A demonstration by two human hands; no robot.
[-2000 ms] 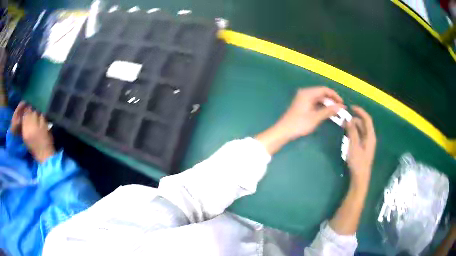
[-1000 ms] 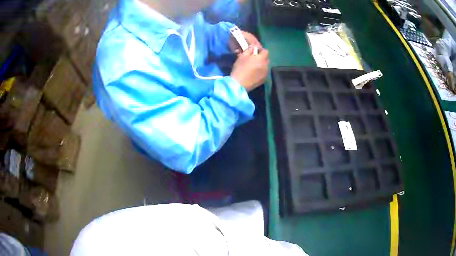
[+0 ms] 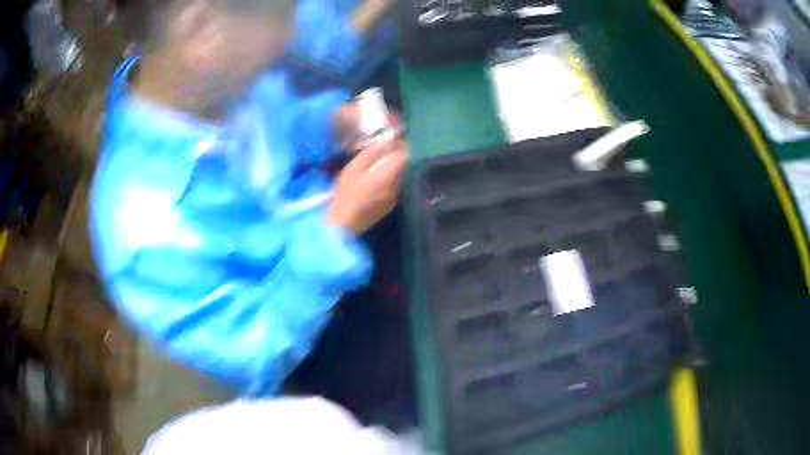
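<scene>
Neither of my hands is in the picture; only my white sleeve or shoulder shows at the bottom edge. A black tray (image 3: 524,338) with a grid of square pockets lies on the green bench in front of me, with a white label (image 3: 567,282) on it. A long white plastic part (image 3: 611,145) lies across its far corner. Small white parts (image 3: 667,240) sit in a row along its right side. The frame is blurred.
A person in a blue smock (image 3: 222,231) sits at the left, holding a white part (image 3: 373,113). A clear bag with white contents (image 3: 543,89) and another black tray (image 3: 480,31) lie beyond. Brown cartons are blurred at the far left. A yellow line (image 3: 755,124) curves along the right.
My view has swung left, away from my hands and the clear bag of parts. Since the last earlier frame, the tray and the person have shifted left in the picture, and the blur is stronger.
</scene>
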